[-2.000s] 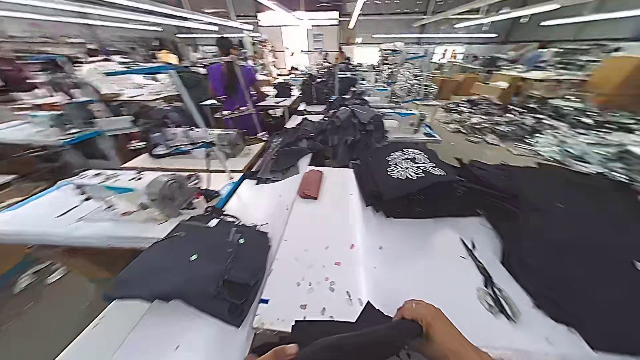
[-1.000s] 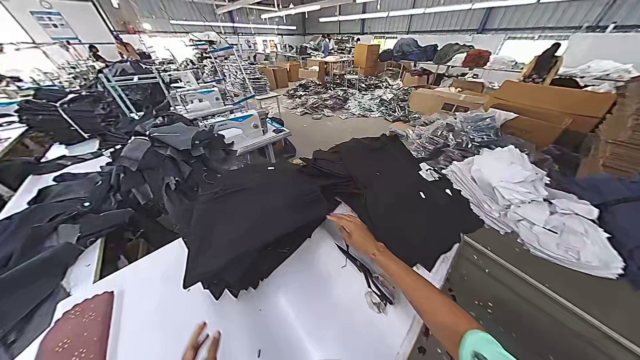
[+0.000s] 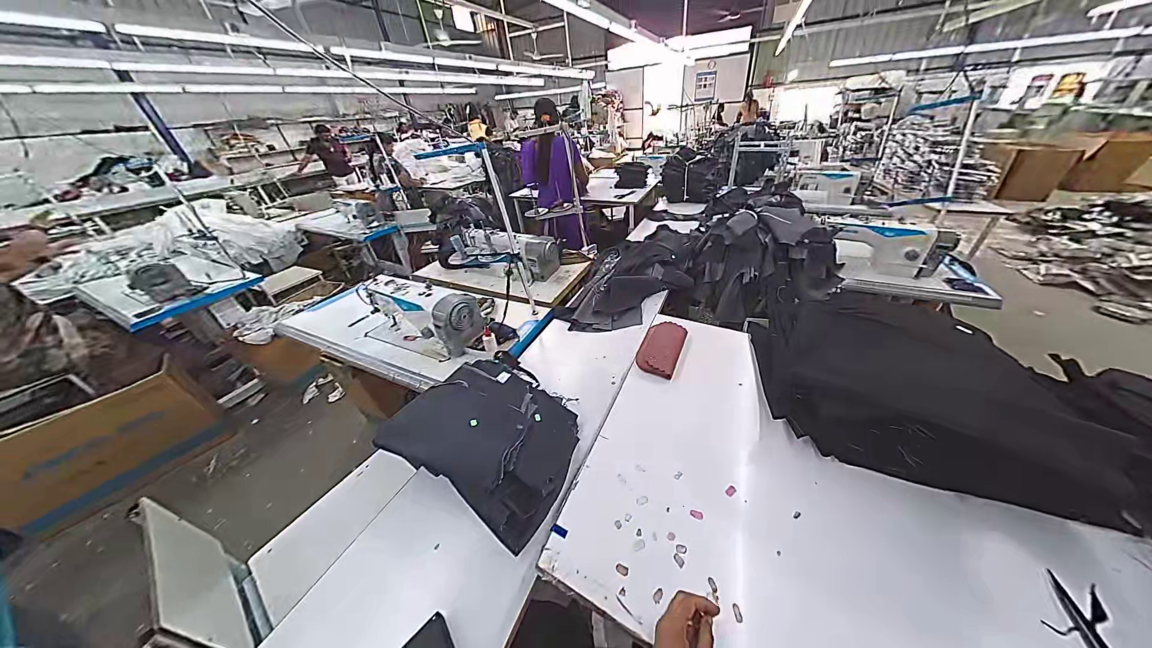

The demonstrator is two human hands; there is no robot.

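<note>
My left hand [image 3: 688, 619] is low at the bottom edge, fingers curled, its fingertips beside small tags [image 3: 679, 549] scattered on the white table [image 3: 810, 576]. Whether it pinches a tag is unclear. My right hand is out of view. Scissors [image 3: 1075, 612], partly cut off, lie at the lower right. A wide stack of black fabric [image 3: 936, 405] covers the table's right side. A reddish-brown pouch with a scalloped edge [image 3: 661, 349] rests at the far end. Dark folded fabric pieces [image 3: 490, 441], with small green stickers, lie to the left.
Sewing machines [image 3: 432, 315] [image 3: 886, 245] stand on tables at left and right. Loose dark cut pieces [image 3: 738, 252] are heaped beyond the table. A person in purple [image 3: 556, 180] stands farther back. A cardboard box [image 3: 108, 450] is on the floor at left.
My right hand, on the black fabric one second ago, has left the view. The white-printed fabric seen on the stack two seconds ago no longer shows on top. The view has swung left since the middle frame.
</note>
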